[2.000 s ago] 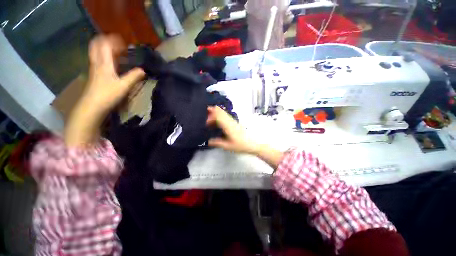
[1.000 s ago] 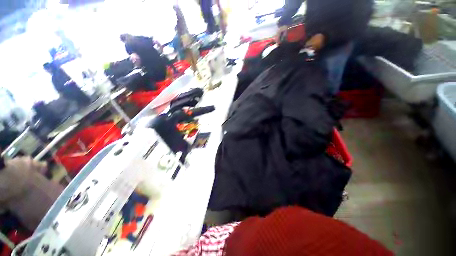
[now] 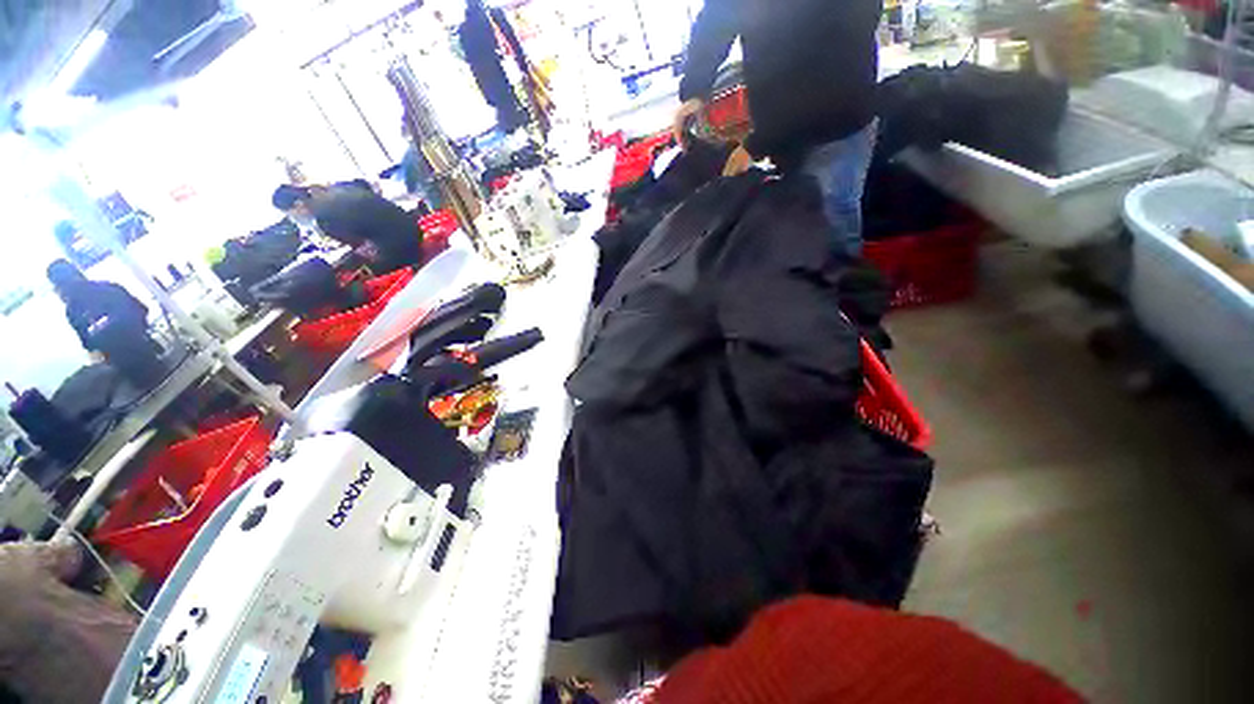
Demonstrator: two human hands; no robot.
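Observation:
Neither of my hands is in the picture. A red knitted sleeve or garment part of mine [image 3: 853, 660] shows at the bottom edge. A large pile of black garments [image 3: 715, 399] lies in front of me, beside the table's long edge, over a red basket [image 3: 891, 402]. The white sewing machine [image 3: 296, 564] marked "brother" stands at the lower left, cut off by the frame. Its needle area is out of view. Orange pieces [image 3: 349, 673] on dark blue show under its arm.
The white table [image 3: 516, 550] runs away from me, with a small dark plate [image 3: 510, 435] and black items on it. A person in dark clothes [image 3: 805, 83] stands behind the pile. Pale tubs [image 3: 1183, 261] stand at right. Other people sit at left.
Two seconds ago both hands were at the black cloth by the needle. The view has since swung right to the garment pile, and the hands have left it. The standing person's hand has shifted.

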